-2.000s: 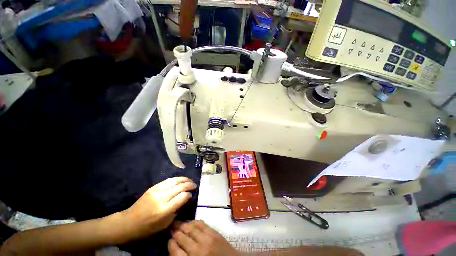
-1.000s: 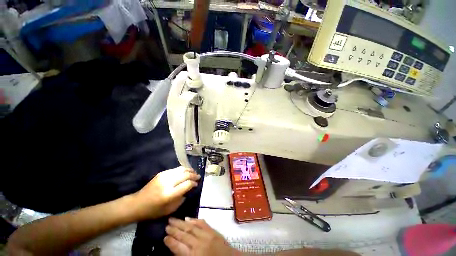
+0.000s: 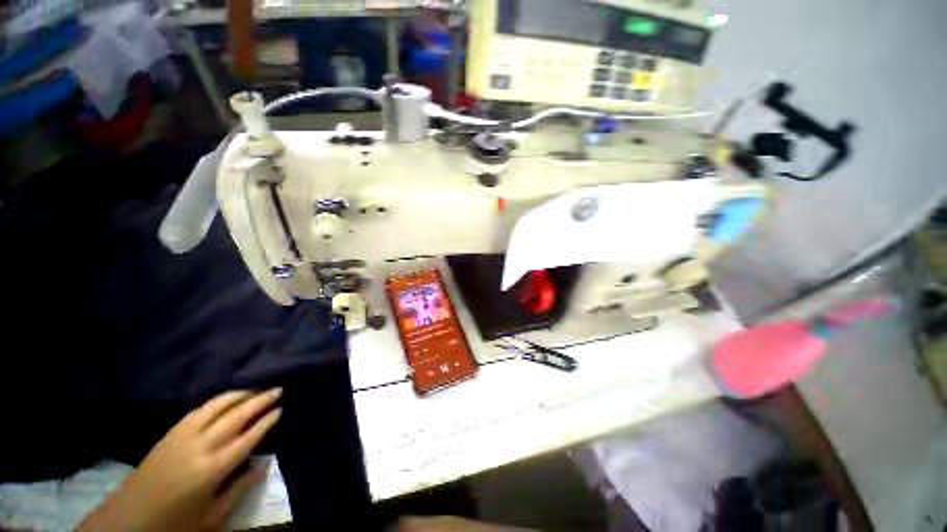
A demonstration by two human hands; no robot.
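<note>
A large black or dark navy garment piece (image 3: 318,436) lies heaped left of the sewing machine (image 3: 415,203), with a strip hanging over the table's front edge. It reaches the presser foot area (image 3: 348,307) under the machine head. My left hand (image 3: 203,457) lies on the cloth at lower left, fingers stretched toward the machine and thumb apart. It does not visibly grip the cloth. My right hand (image 3: 441,524) is blurred and mostly cut off by the bottom edge, so its fingers cannot be made out.
A smartphone (image 3: 432,330) with a red-orange screen and thread snips (image 3: 542,355) lie on the machine bed. A white paper sheet (image 3: 613,231) hangs from the arm. A pink object (image 3: 766,358) is at the right table end. A lamp (image 3: 195,206) and control panel (image 3: 592,57) are above.
The view has swung right, showing more of the right table end. My left hand has moved back from the needle area. My right hand has dropped almost out of the picture.
</note>
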